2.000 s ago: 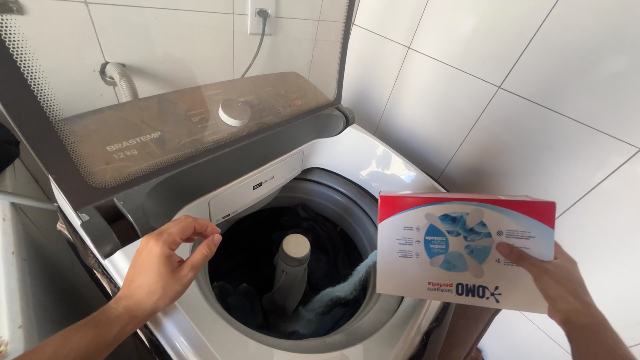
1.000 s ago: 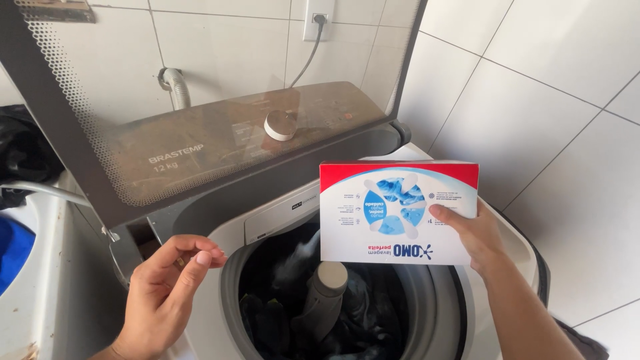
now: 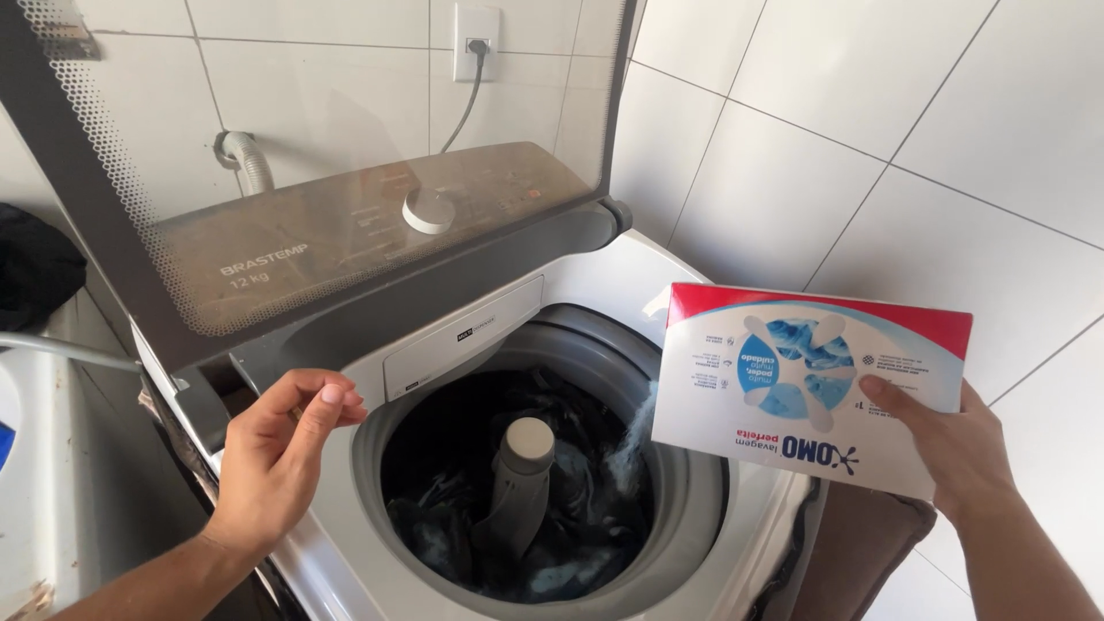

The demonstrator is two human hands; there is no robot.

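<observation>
My right hand [image 3: 949,440] grips an upside-down Omo laundry detergent box [image 3: 811,379] by its right end. Pale blue powder [image 3: 631,444] falls from the box's left side into the drum [image 3: 690,466] of a top-loading washing machine. Dark wet clothes [image 3: 586,517] with pale streaks of powder lie around the grey agitator [image 3: 517,483]. Left of the drum opening, my left hand [image 3: 280,453] hovers with thumb and fingertips close together. Whether it pinches something small cannot be told.
The machine's raised see-through lid [image 3: 362,112] stands over the control panel with a round knob [image 3: 429,211]. A grey hose [image 3: 248,164] and a plugged-in cord [image 3: 466,108] are at the tiled wall. At left are a white tub [image 3: 43,483] and dark cloth [image 3: 34,267].
The box has moved from over the middle of the drum to its right side since one second ago. Powder falls by the drum's right wall, as it did two seconds ago.
</observation>
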